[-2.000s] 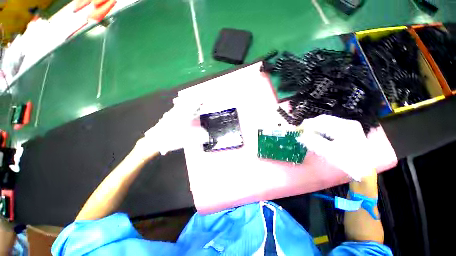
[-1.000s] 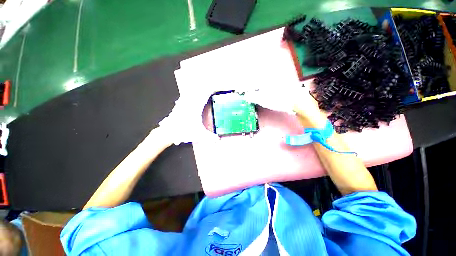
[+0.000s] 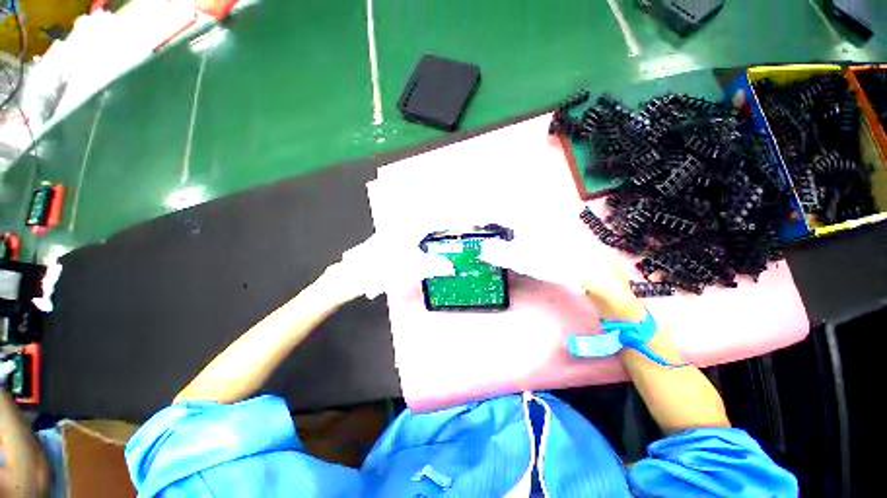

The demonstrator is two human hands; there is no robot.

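A green circuit board (image 3: 465, 291) sits in a black housing (image 3: 426, 298) on the pink mat (image 3: 486, 365). A dark strip-like part (image 3: 498, 232) shows at the unit's far edge, by the fingers. My left hand (image 3: 394, 258), in a white glove, grips the unit's left side. My right hand (image 3: 545, 255), gloved white with a blue strap on the wrist, has its fingers on the strip and the board's upper right. The gloves are overexposed, so the fingers are hard to make out.
Black comb-like strips (image 3: 681, 195) lie heaped at the right of the mat, beside a yellow-edged bin (image 3: 827, 226). A black closed unit (image 3: 441, 92) lies on the green belt (image 3: 282, 117). At the lower left, part of another person's arm (image 3: 21, 452) shows near orange-framed units.
The board, loose in my right hand two seconds ago, is now in the housing. Since one second ago, a dark strip has appeared at the unit's far edge, under my fingers.
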